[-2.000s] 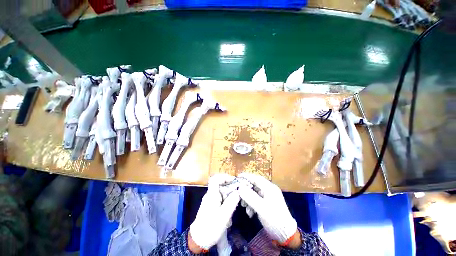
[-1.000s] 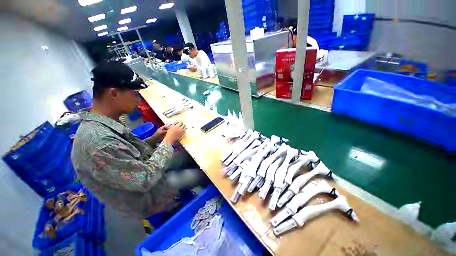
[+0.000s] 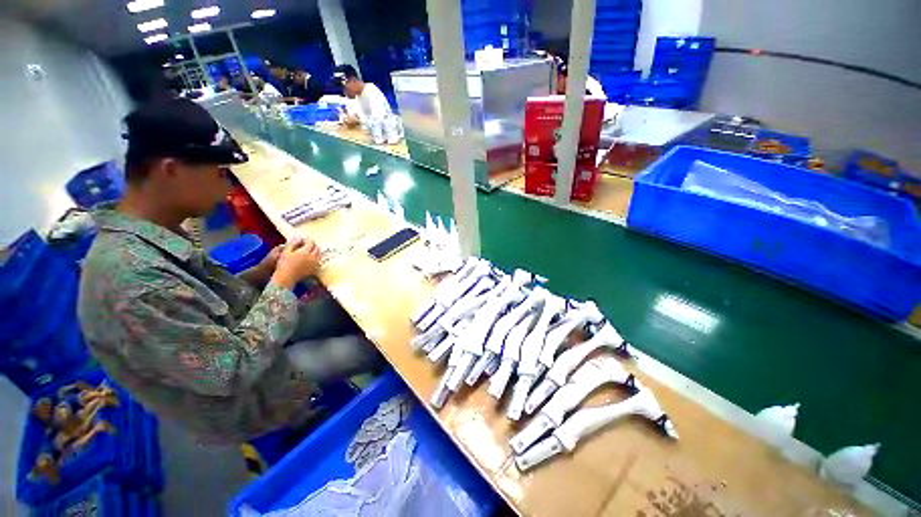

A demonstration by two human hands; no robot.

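Observation:
Several white curved handle assemblies [image 3: 596, 412] lie side by side on the tan-covered bench [image 3: 697, 454], with black tips toward the belt and straight grey ends toward the front edge. The nearest one lies a little apart at the right end of the row. Part of the speckled pad [image 3: 675, 499] shows at the bottom edge. Neither of my hands is in the picture, so what they hold cannot be seen.
A blue parts bin [image 3: 303, 475] holds grey pieces and a clear bag. A seated person [image 3: 192, 293] works at left. A phone [image 3: 394, 243] lies on the bench. White nozzle bottles [image 3: 848, 462] stand by the green belt [image 3: 737, 333]. Beyond are a blue tote [image 3: 768, 247] and red carton [image 3: 545, 147].
The view has swung from my hands and the pad to the left along the line, then slightly back right. My hands have left the picture.

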